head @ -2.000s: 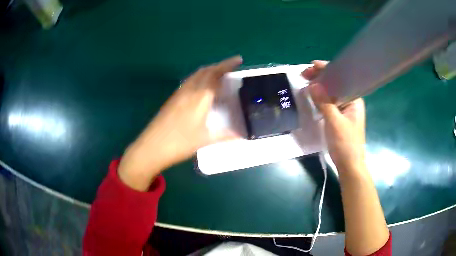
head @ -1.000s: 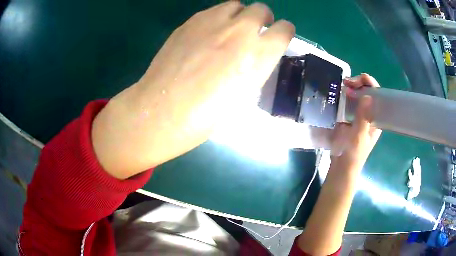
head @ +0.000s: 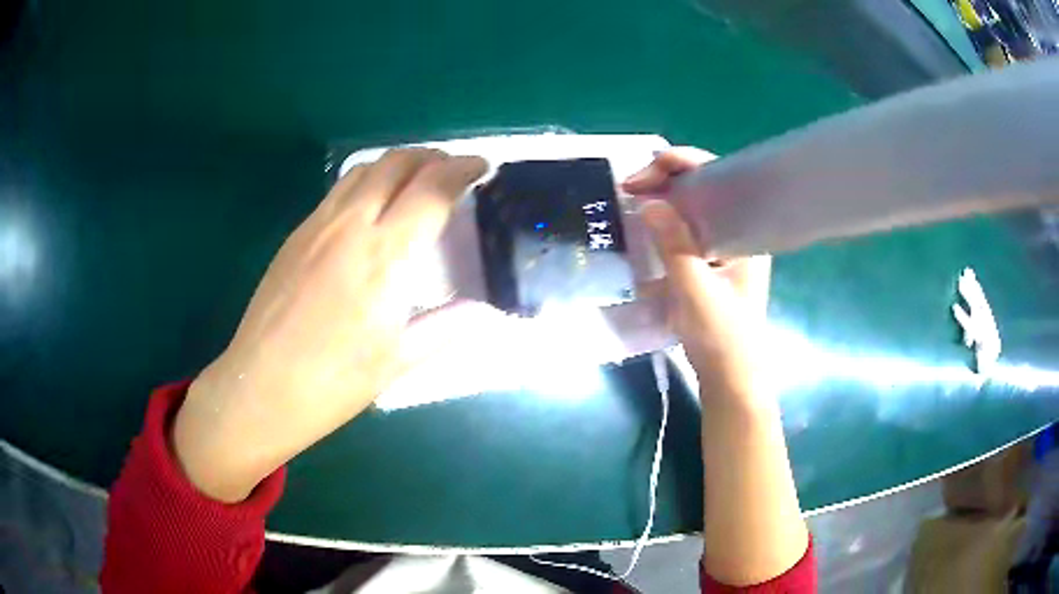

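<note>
A white lamp base (head: pixel 465 377) lies on the green bench. A black electronic unit (head: pixel 557 232) with small white figures and a blue light sits over its middle. My left hand (head: pixel 348 279) is over the base's left part, its fingertips beside the unit's left edge; whether it grips anything is hidden by glare. My right hand (head: pixel 703 261) is closed around the lower end of the silver-grey lamp arm (head: pixel 871 168), at the unit's right side. A thin white cord (head: pixel 657 464) runs from the base over the bench's front edge.
A small white glove (head: pixel 977 320) lies on the green bench top (head: pixel 523 499) at the right. A dark conveyor belt (head: pixel 813 41) and small coloured items are at the upper right. Cardboard boxes (head: pixel 964 551) stand on the floor at the lower right.
The view has shifted, so the base and unit appear further left. My left hand has drawn back from in front of the camera to the base's left part. My right hand stays on the lamp arm.
</note>
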